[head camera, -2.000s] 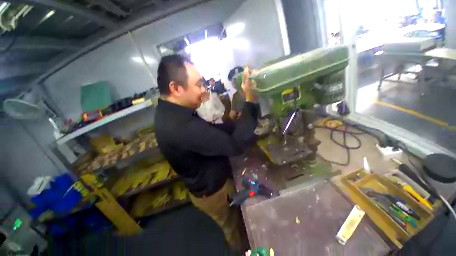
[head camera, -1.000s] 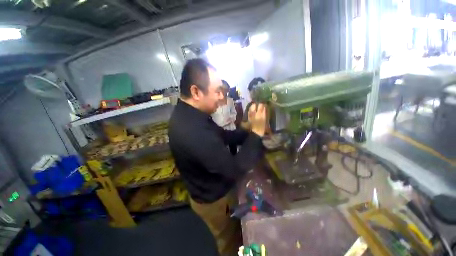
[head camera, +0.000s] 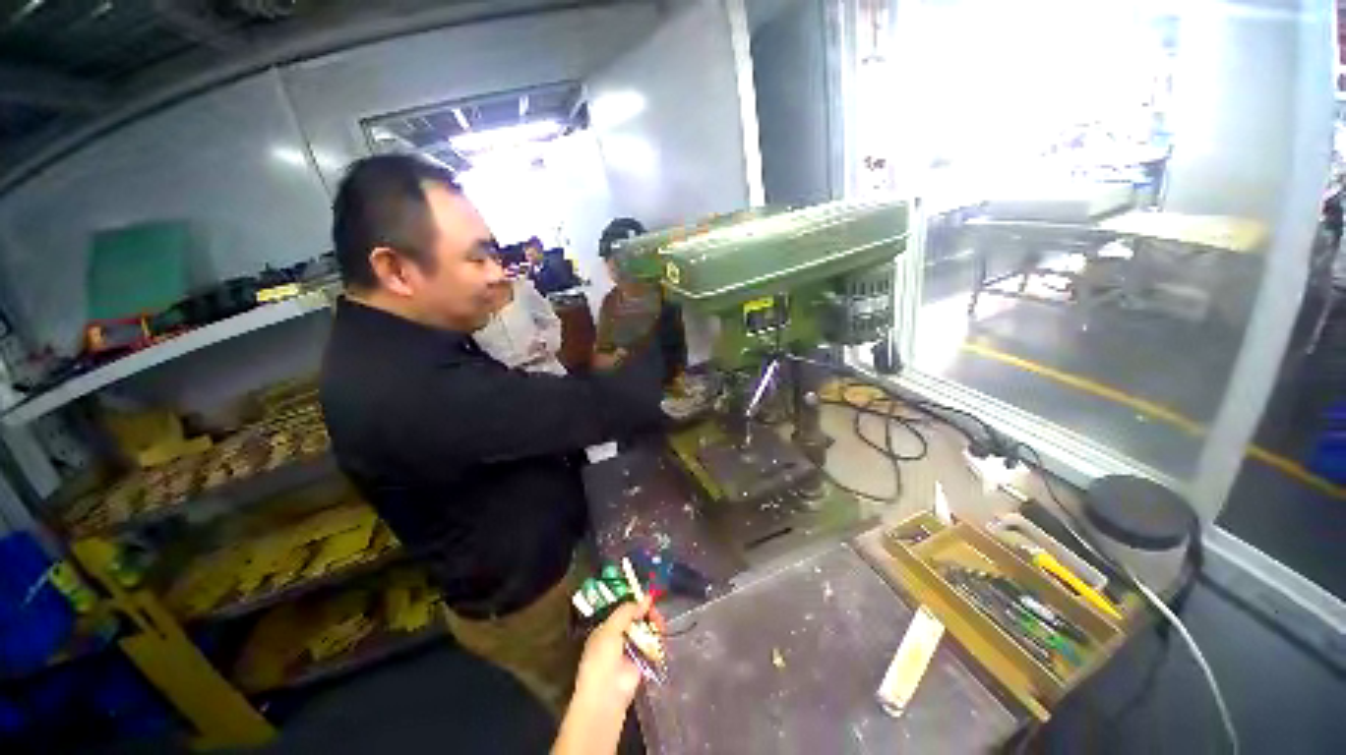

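Note:
My left hand (head camera: 608, 659) is raised from the bottom edge, left of the picture's middle. It is closed on a small bundle of green-and-white items (head camera: 604, 590), with thin red and pale pieces sticking out by the fingers. The bundle is in the air, in front of the bench edge and the dark blue-black tool. My right hand is not in view. What exactly the small items are cannot be told.
A person in black stands left of the green drill press (head camera: 797, 266), an arm reaching behind it. Two people are farther back. The yellow tool tray (head camera: 874, 549), pale strip (head camera: 911, 661), black cable (head camera: 886, 428) and round dark object (head camera: 1140, 510) are right. Shelves stand left.
My left hand has come up into view with the green items, which showed only at the bottom edge before. The person in black has lowered the hand from the drill head. The view has shifted right.

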